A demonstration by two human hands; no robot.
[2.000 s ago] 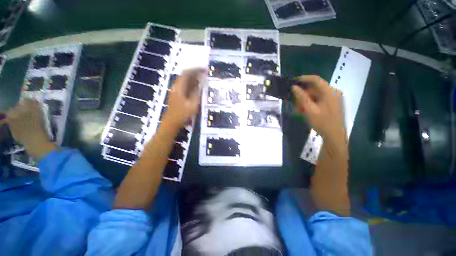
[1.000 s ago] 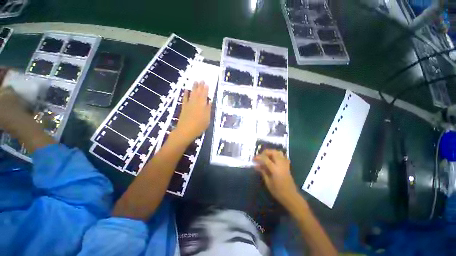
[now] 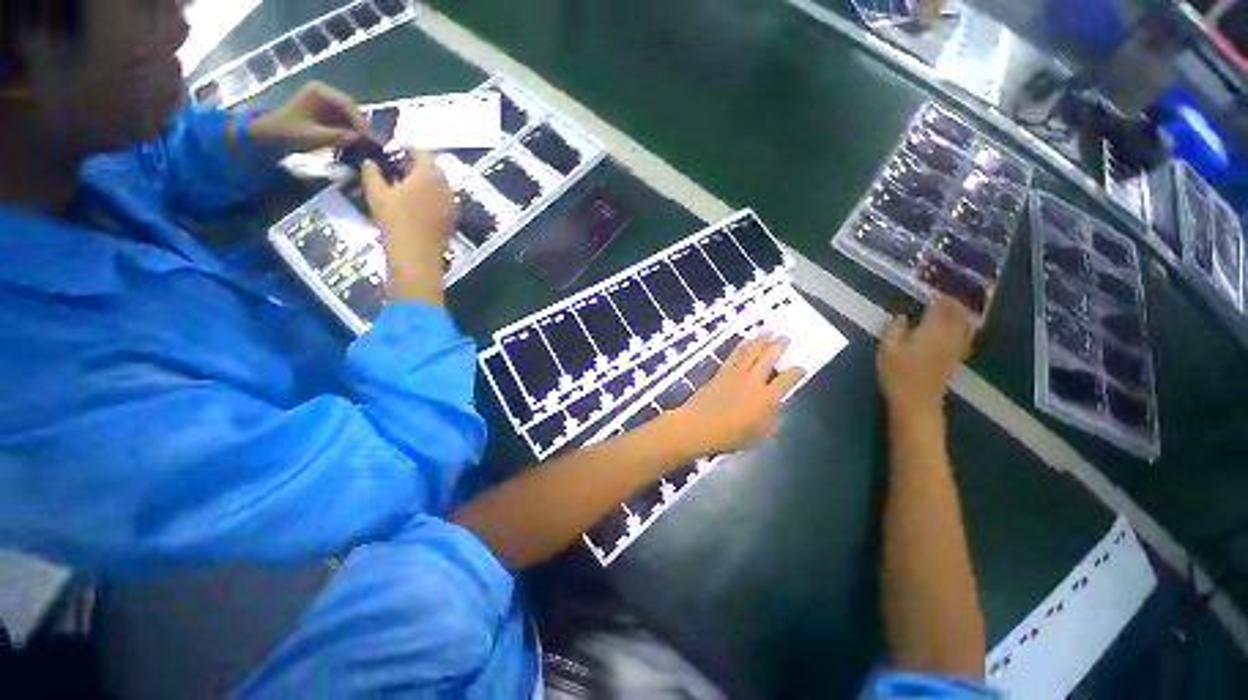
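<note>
My left hand (image 3: 743,397) lies flat on the sticker sheet (image 3: 817,342), fingers spread near its bare white end. The sheet's black rectangles show on both sides of my hand and forearm. Spare sticker sheets (image 3: 637,308) overlap beside it, farther from me. My right hand (image 3: 931,352) holds the near end of a blister tray (image 3: 851,241) filled with dark circuit boards. The tray lies at the pale edge rail, mostly on the conveyor side. My fingers hide part of its near edge.
Another filled tray (image 3: 1044,328) lies right of mine. A used liner (image 3: 1081,622) is at lower right. A dark flat plate (image 3: 578,241) sits left of the sheets. A neighbour in a blue smock (image 3: 247,397) works over a tray (image 3: 472,256) at left.
The view has swung left and tilted. The filled tray has moved away from me, from beside the sheets to the rail, with my right hand at its end. My left hand stays on the sheet.
</note>
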